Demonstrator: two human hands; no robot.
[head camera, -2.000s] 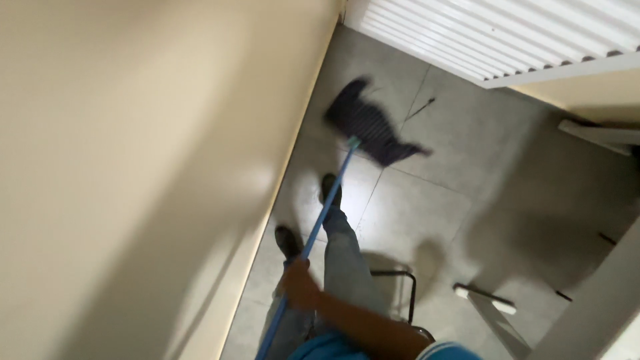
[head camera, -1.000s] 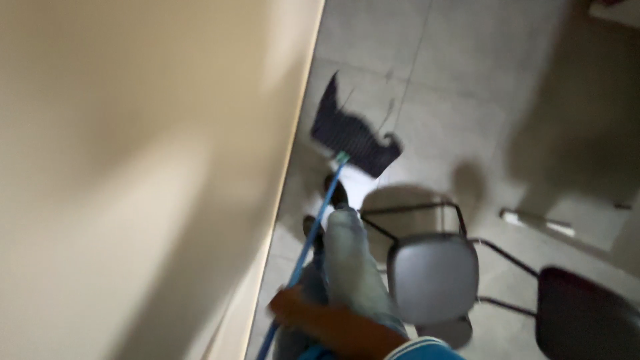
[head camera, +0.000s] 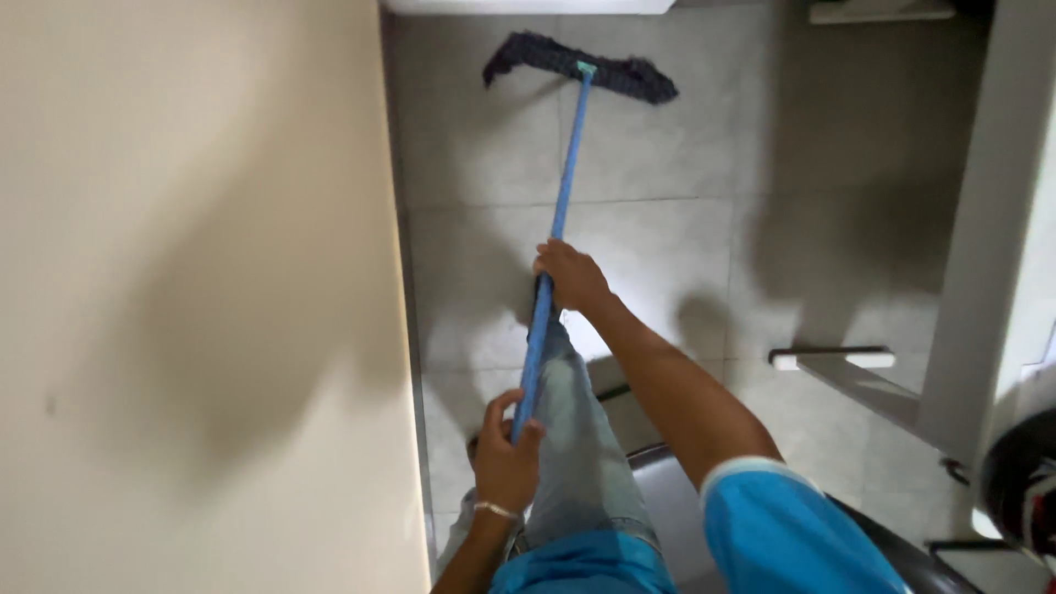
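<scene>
A floor mop with a blue pole (head camera: 568, 177) and a dark, shaggy cloth head (head camera: 615, 74) reaches forward from my body. Its head lies spread across the grey tiles near the top of the view, joined to the pole by a light green socket. Around the pole's near end my left hand (head camera: 507, 462) is closed, with a pale bracelet at its wrist. My right hand (head camera: 569, 272) grips the pole farther along, above my shoe and jeans leg.
A beige wall (head camera: 247, 247) runs along the left side. A white panel edge (head camera: 528, 7) borders the floor ahead of the mop. At the right stand a desk (head camera: 982, 247) and its foot (head camera: 833, 358); a dark chair (head camera: 668, 503) is beside my leg.
The mop head has moved forward, close to the white panel, and its cloth now lies wide across the tiles. Both hands now show on the pole, where one showed before. The view has turned.
</scene>
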